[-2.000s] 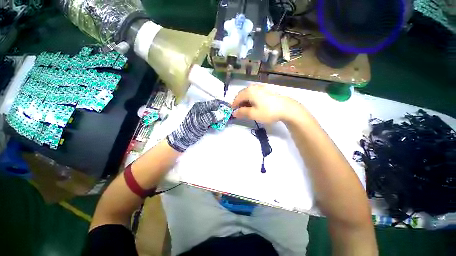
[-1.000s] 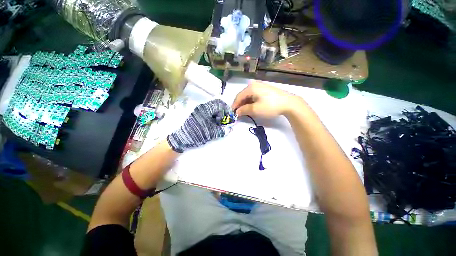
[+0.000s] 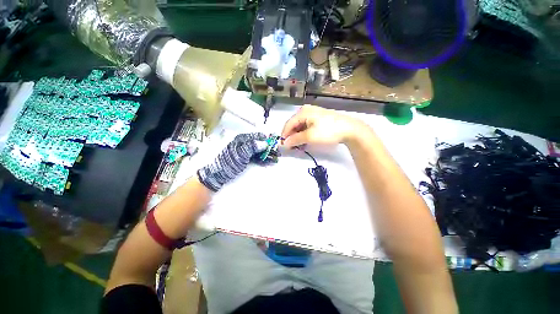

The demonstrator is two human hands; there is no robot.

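My left hand [image 3: 232, 160], in a grey-black striped knit glove, holds a small green circuit board [image 3: 270, 145] by its edge, above the white bench surface. My bare right hand [image 3: 314, 127] is beside it, fingertips pinched at the board's right side on the end of a black cable [image 3: 320, 181]. The cable runs down from the fingers to a bundled middle, and its plug end lies on the white surface. The exact joint between cable and board is too small to tell. A thin dark rod [image 3: 267, 109] points down just above the hands.
The soldering machine [image 3: 278, 55] stands behind the hands, with a yellowish extraction cone [image 3: 206, 78] at its left. Board stock [image 3: 73, 122] lies far left, a few loose boards [image 3: 177, 153] nearer. A black cable pile [image 3: 497, 190] is right. A fan [image 3: 417, 30] stands on a wooden board [image 3: 393, 89].
The board in my left hand has turned, first dark parts showing, now its green face and edge. The hands stay together. The cable's bundle and plug lie slightly lower; the whole view has shifted a little.
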